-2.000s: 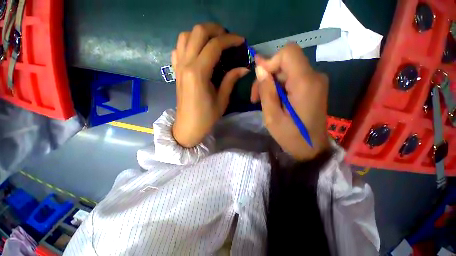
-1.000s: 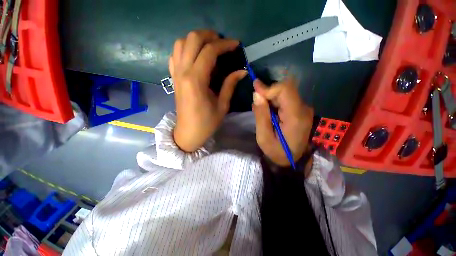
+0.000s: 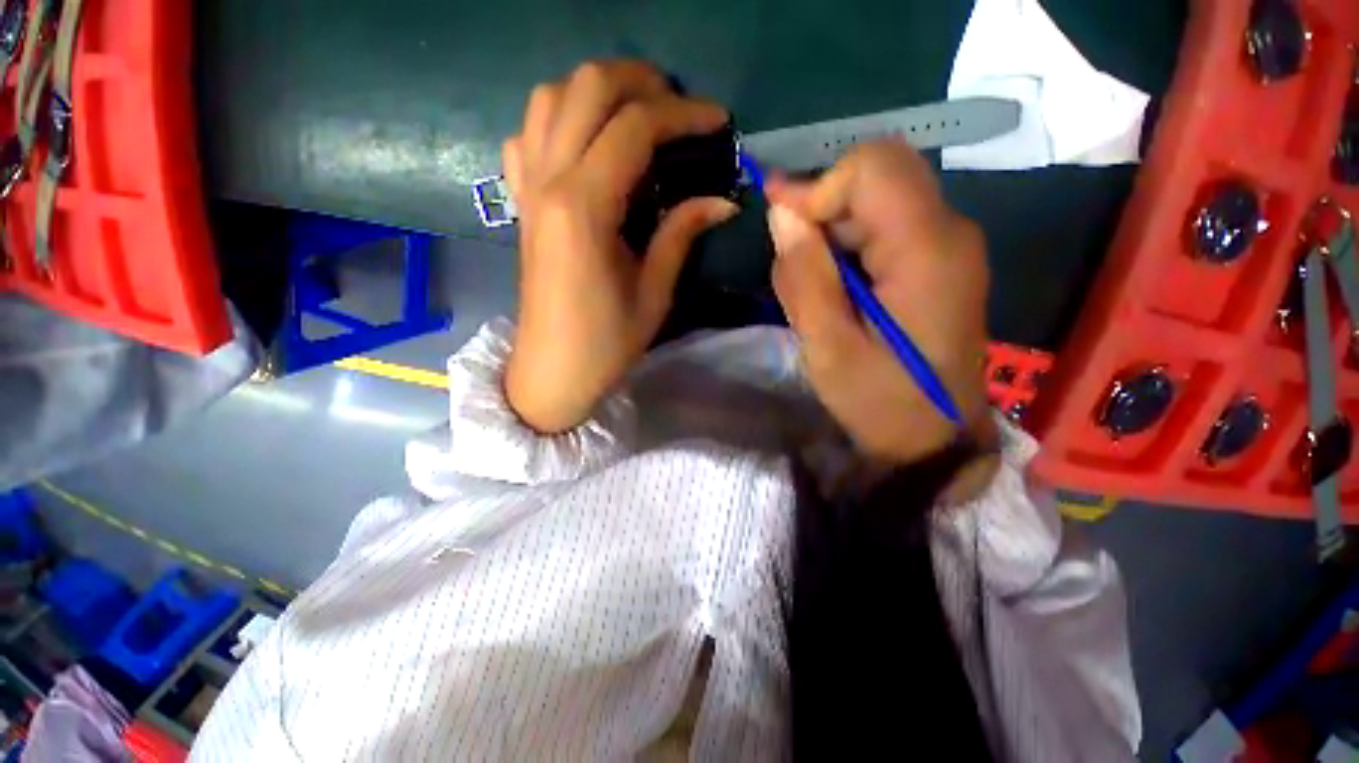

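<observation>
My left hand (image 3: 589, 224) grips a black glossy watch head (image 3: 698, 169) between thumb and fingers. The grey strap (image 3: 894, 134) with a row of small holes extends from it to the right, its end over the white cloth. The silver buckle (image 3: 493, 200) shows left of my left hand. My right hand (image 3: 887, 291) holds a thin blue stick (image 3: 902, 343) like a pencil, its tip at the right edge of the watch head. The fingers hide part of the watch head.
A dark green bench mat (image 3: 373, 90) lies under the hands. A white cloth (image 3: 1043, 90) lies at the upper right. A red tray (image 3: 1177, 313) with round dark watch parts and strapped watches stands right; another red tray (image 3: 142, 179) stands left. A small-pocket red tray (image 3: 1014, 376) is partly hidden.
Since one second ago, my right hand and the blue stick have moved up and to the right, and the strap lies at a flatter angle. My left hand keeps its grip on the watch.
</observation>
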